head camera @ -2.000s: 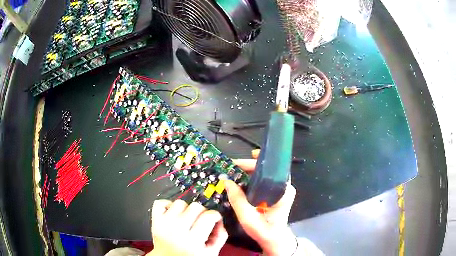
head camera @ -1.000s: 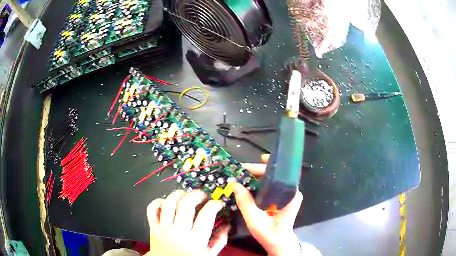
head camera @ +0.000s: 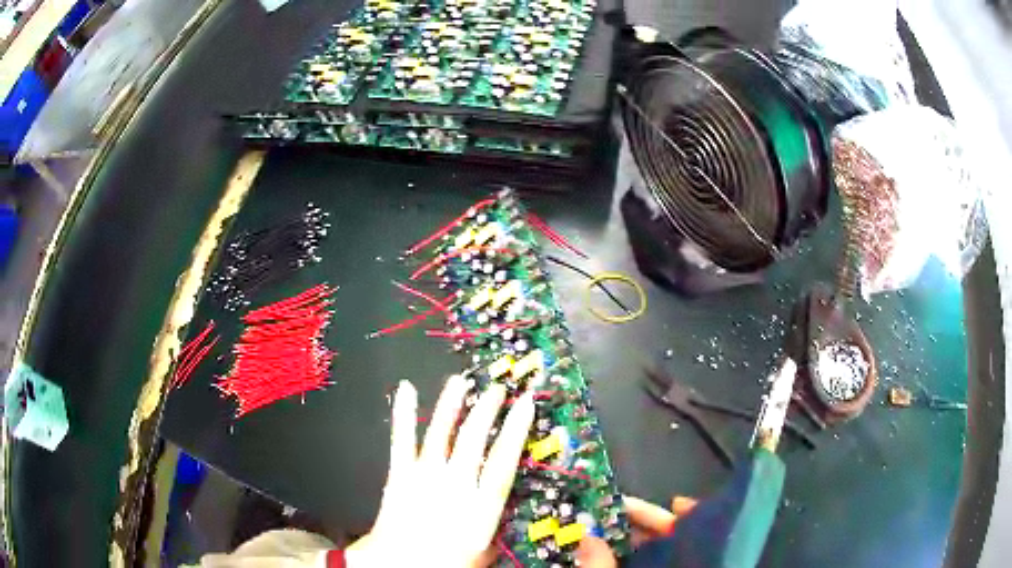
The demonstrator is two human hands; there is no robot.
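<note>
A long PCB panel (head camera: 533, 377), component side up with yellow blocks, runs from the upper middle to the bottom edge. Several red lead wires (head camera: 427, 316) stick out along its upper left side. My left hand (head camera: 461, 466) lies over the panel's left edge, its fingers extended and apart. My right hand (head camera: 649, 521) is at the panel's lower right edge, partly cut off and hidden, with fingertips at the board and the soldering iron (head camera: 755, 499) held with it. The iron's pale barrel points up and away.
Red wires (head camera: 277, 350) and black wires (head camera: 272, 255) lie at left. Stacked board panels (head camera: 444, 67) stand behind. A fan (head camera: 721, 155), plastic bag (head camera: 916, 200), yellow ring (head camera: 616, 297), dark pliers (head camera: 699, 416) and oval holder with solder bits (head camera: 840, 372) are at right.
The view has turned left, so the bench things sit further right. My left hand has spread its previously curled fingers over the panel. My right hand and iron are nearer the bottom edge.
</note>
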